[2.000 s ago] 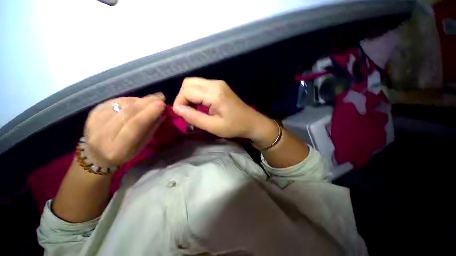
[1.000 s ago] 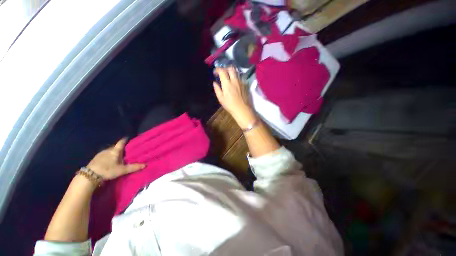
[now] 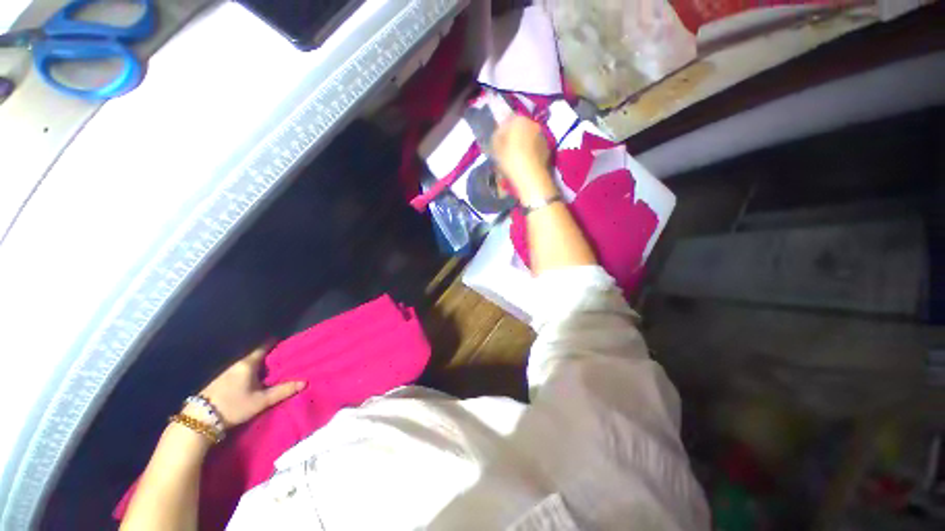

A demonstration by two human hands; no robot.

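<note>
A thick folded stack of magenta fabric (image 3: 347, 353) lies on my lap. My left hand (image 3: 244, 389) rests on its left end, thumb on top and fingers at the upper edge. My right hand (image 3: 521, 150) is stretched out over the pale box (image 3: 497, 275) on the right. A grey strip (image 3: 483, 122) shows at its fingers; the fingertips are blurred, so I cannot tell if they hold it. Magenta and white offcuts (image 3: 611, 223) lie on the box around my right wrist.
Blue-handled scissors (image 3: 93, 47) and a black rectangular object (image 3: 301, 16) lie on the white table (image 3: 155, 135). Its ridged edge (image 3: 218, 207) curves between table and lap. A black round object (image 3: 485, 189) and clear bluish plastic (image 3: 451, 218) are by the box's left side.
My right hand has gone from near my lap to the scraps on the box, now farther in. My left hand has settled on the magenta stack. The view has turned right.
</note>
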